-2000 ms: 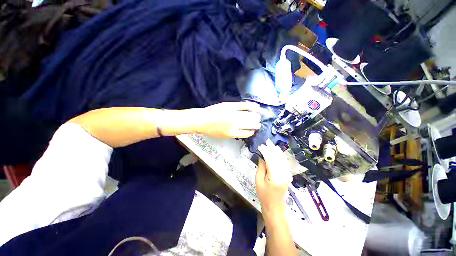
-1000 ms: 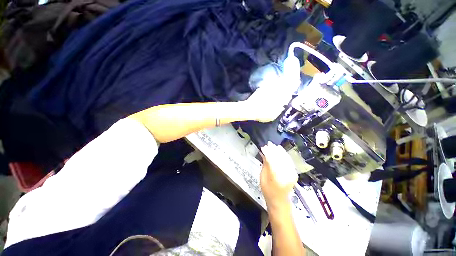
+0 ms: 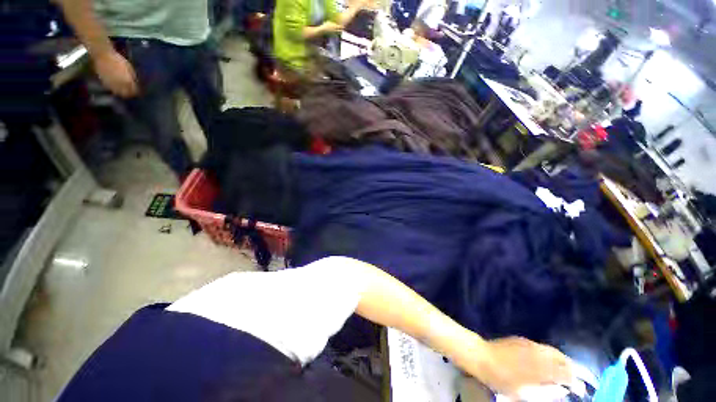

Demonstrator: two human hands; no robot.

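Note:
My left hand (image 3: 530, 365) is at the lower right, blurred, beside the lit machine lamp (image 3: 616, 382). Its fingertips lie in the glare, so I cannot tell what it holds. The navy garment fabric (image 3: 424, 212) is heaped beyond my left arm. A corner of the white machine table (image 3: 416, 369) shows under my forearm. The machine's needle area is not visible. My right hand is not in view.
A red plastic basket (image 3: 200, 196) stands on the floor at left, holding black fabric (image 3: 251, 149). Brown garments (image 3: 392, 118) lie behind the navy heap. One person stands at upper left; another, in green, is at a sewing machine (image 3: 395, 51). More machines stand at right.
The view has swung left and up, bringing the basket, floor and other people into view. The needle area and my right hand have left the picture. My left hand now appears at the lower right.

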